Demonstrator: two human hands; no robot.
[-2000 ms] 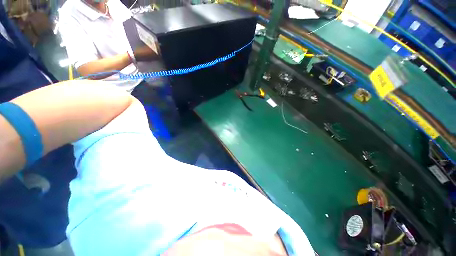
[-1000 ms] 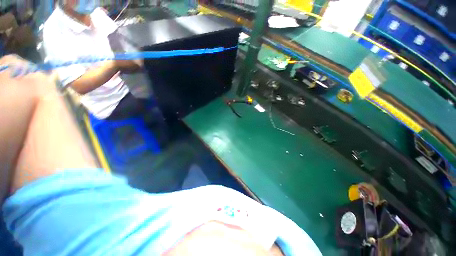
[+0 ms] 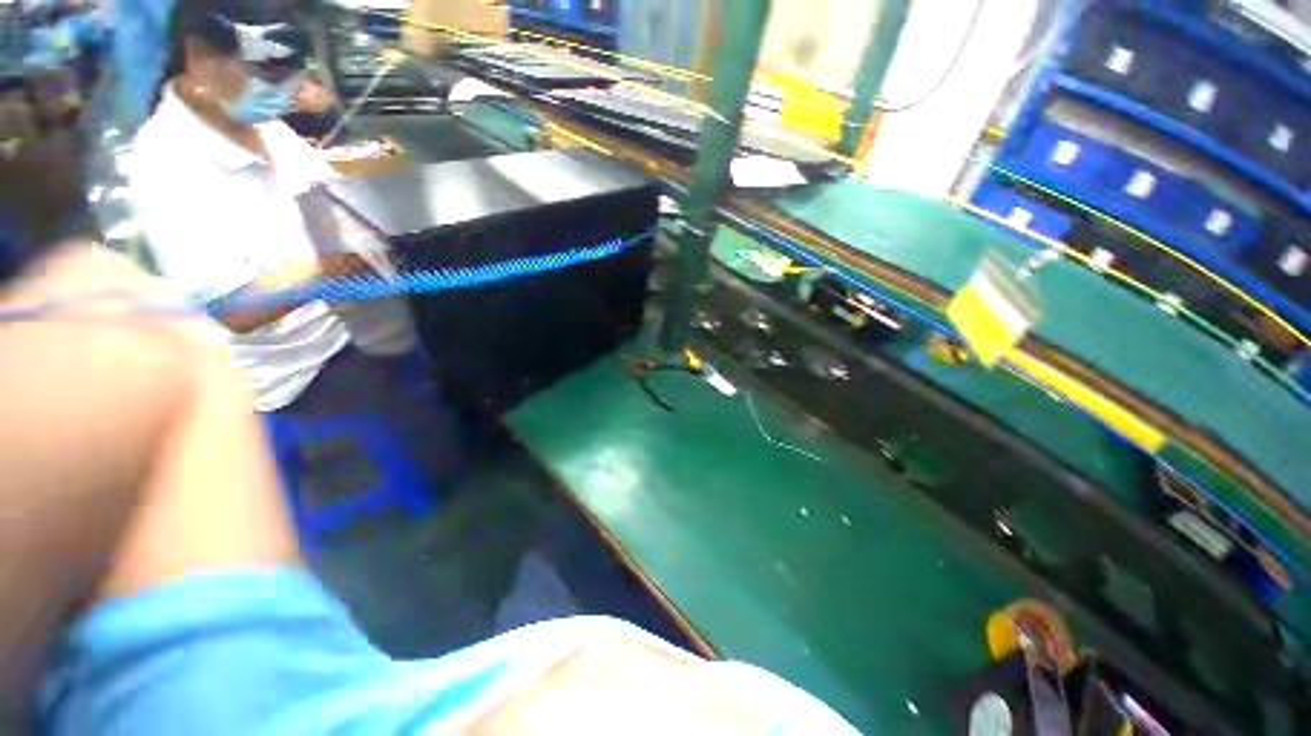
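Observation:
My bare left arm, bent and blurred, rises at the left from a light blue sleeve; my left hand cannot be made out. My right hand is out of the picture. A coiled blue cord (image 3: 532, 269) stretches from the left arm across the front of a large black box (image 3: 539, 324). On the green bench mat (image 3: 690, 503) lie a dark hand tool (image 3: 664, 377), which looks like pliers or cutters, and a thin pale wire (image 3: 776, 439). An amber-yellow ring (image 3: 1009, 630) and a black fan-like unit with a round pale label (image 3: 991, 716) stand at the lower right.
A masked person (image 3: 237, 216) in a white top is at the upper left, near a blue stool (image 3: 345, 467). A dark conveyor (image 3: 920, 467) carrying boards runs along the bench. A green post (image 3: 705, 187), a shelf with a yellow tag (image 3: 992, 309) and blue racks stand beyond.
The view has tilted up, so the bench and its things sit lower in the picture. The left arm has bent up, and its blue wrist band, seen earlier, no longer shows.

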